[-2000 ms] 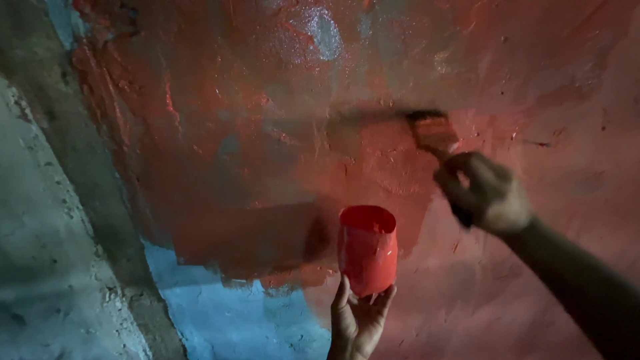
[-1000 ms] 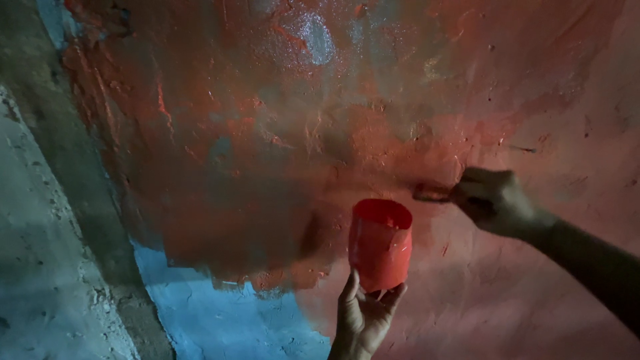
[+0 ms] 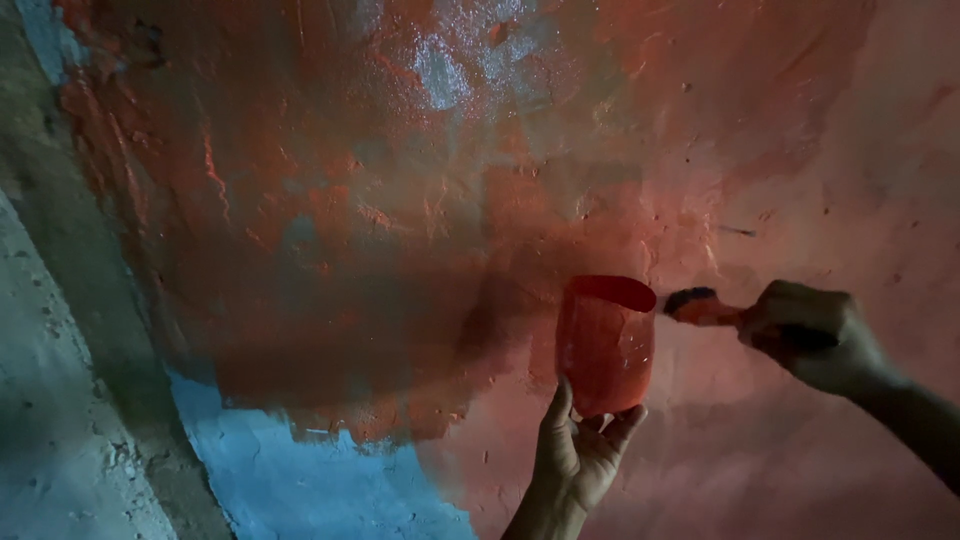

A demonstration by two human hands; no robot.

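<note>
My left hand [image 3: 589, 450] holds a red paint container [image 3: 606, 349] by its base, upright with its open top tilted a little toward the view. How much paint is inside cannot be seen. Just right of the container's rim, my right hand [image 3: 814, 334] grips the handle of a paintbrush [image 3: 701, 307], its dark bristles pointing left. Behind both hands, the rough wall [image 3: 360, 300] bears uneven red-brown paint with a wet sheen near the top.
A patch of blue wall [image 3: 300, 472] shows at the lower left below the red edge. A grey-brown band [image 3: 90, 262] slants down the left side, with a pale, rough surface [image 3: 37, 397] beyond it. A small dark nail-like thing [image 3: 739, 231] is on the wall above the brush.
My right hand and the brush have moved down from the wall area above the container to beside its rim. My left hand still holds the container.
</note>
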